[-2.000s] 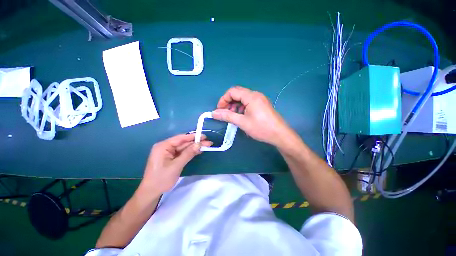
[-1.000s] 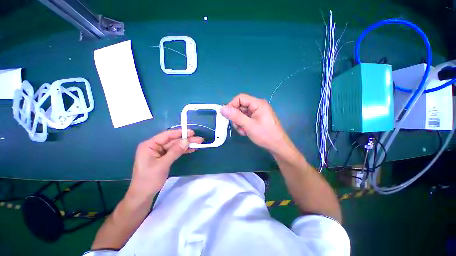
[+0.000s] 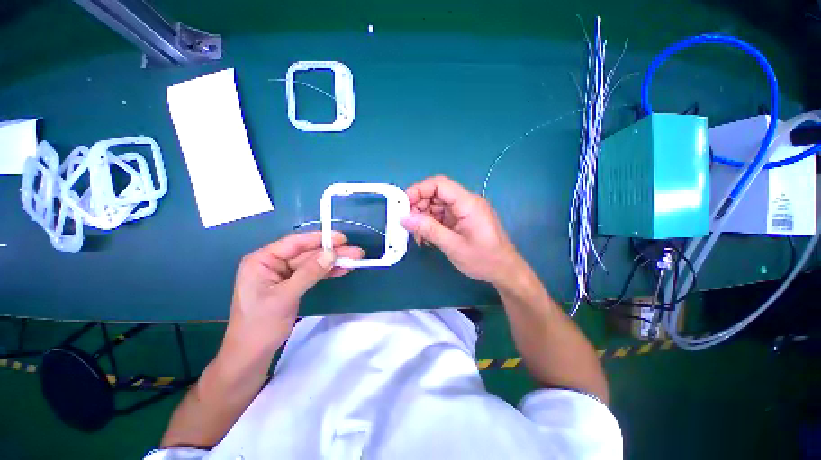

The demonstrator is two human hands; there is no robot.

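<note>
A white rounded-square frame (image 3: 393, 225) is held just above the green bench near its front edge. My left hand (image 3: 290, 274) pinches its lower left corner. My right hand (image 3: 450, 225) holds its wider right side between thumb and fingers. A thin pale wire (image 3: 309, 224) crosses the frame's opening and sticks out to the left past its left side. A second frame (image 3: 345, 96) lies flat beyond my hands, with a thin wire across its opening. A loose wire (image 3: 504, 149) curves on the bench between my right hand and the wire bundle (image 3: 587, 171).
A pile of overlapping white frames (image 3: 101, 216) and a white paper sheet (image 3: 219, 148) lie at left. A teal-green box (image 3: 677, 175), a blue hose (image 3: 776, 90) and cables are at right. A grey metal support (image 3: 153, 31) slants in at the back left. A black stool (image 3: 76, 388) stands below the bench.
The frame has moved left with both hands and now shows its opening more squarely. My right hand has moved from its top edge to its right side. The camera view has shifted slightly.
</note>
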